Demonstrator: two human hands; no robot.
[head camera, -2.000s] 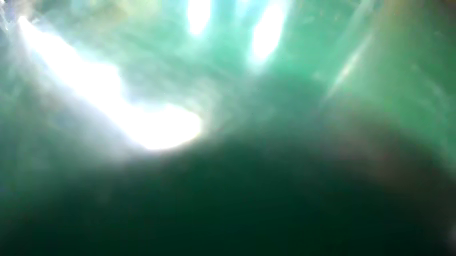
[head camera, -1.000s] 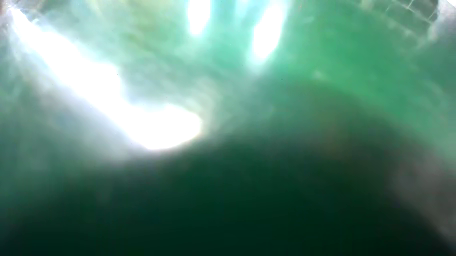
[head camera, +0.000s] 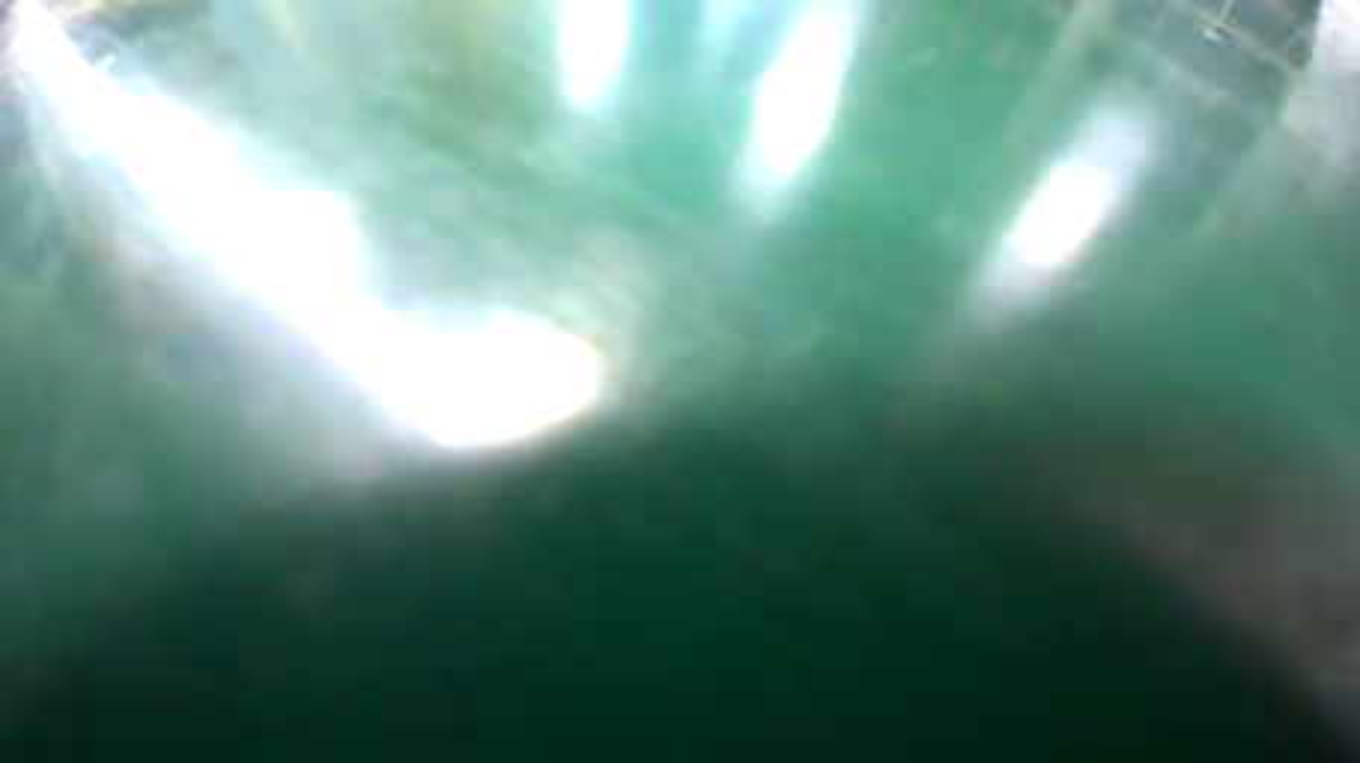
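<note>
A blurred glossy green surface (head camera: 671, 596) fills almost the whole view. It is dark in the lower half and lighter green towards the top. It looks very close to the camera and may be the bench top. Bright white glare lies on it at the left and centre, with smaller bright patches at the top and upper right. No held object can be made out. Neither my left hand nor my right hand is in view.
A faint greyish grid-like pattern (head camera: 1226, 42) shows at the top right corner, too blurred to name. A dim grey-brown blurred patch (head camera: 1238, 522) lies at the right.
A bright glare patch has appeared at the upper right, where there was none one second ago. The shading at the right has shifted. The other glare looks almost the same.
</note>
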